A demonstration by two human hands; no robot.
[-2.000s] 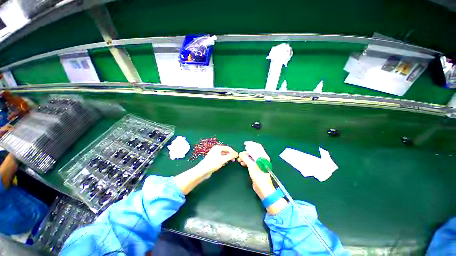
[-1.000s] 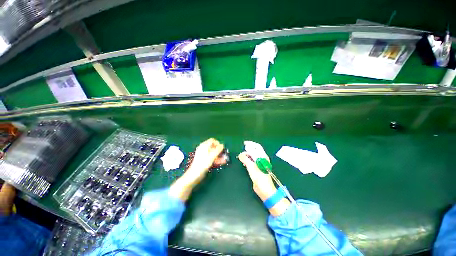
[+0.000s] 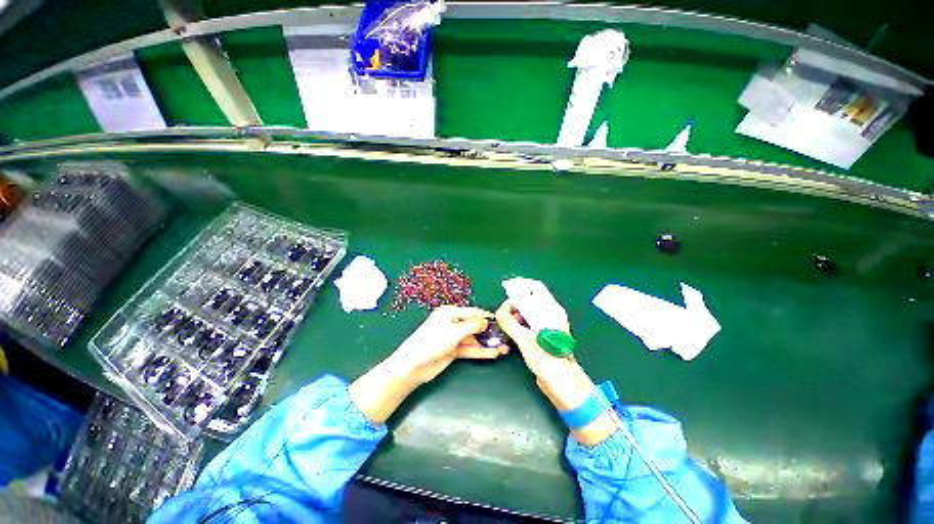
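Observation:
My left hand [image 3: 442,346] holds a glossy black housing [image 3: 493,335] between thumb and fingers, in front of the pile of tiny red parts [image 3: 434,285]. My right hand [image 3: 543,343] is closed around a white syringe [image 3: 535,299] with a bright green cap [image 3: 556,343] at its rear. A thin clear hose [image 3: 655,470] runs back from the cap along my right forearm. My right fingertips are close beside the housing; whether the syringe tip touches it cannot be seen.
A clear blister tray [image 3: 218,317] of black housings lies left, with stacked trays [image 3: 72,251] beyond it. A crumpled white wipe [image 3: 362,284] lies beside the red pile, a larger one [image 3: 664,319] right of my right hand. Single black housings [image 3: 668,244] lie at the back right.
My left hand has moved from over the red pile to beside my right hand and now shows a black housing in its fingers. The camera view has shifted.

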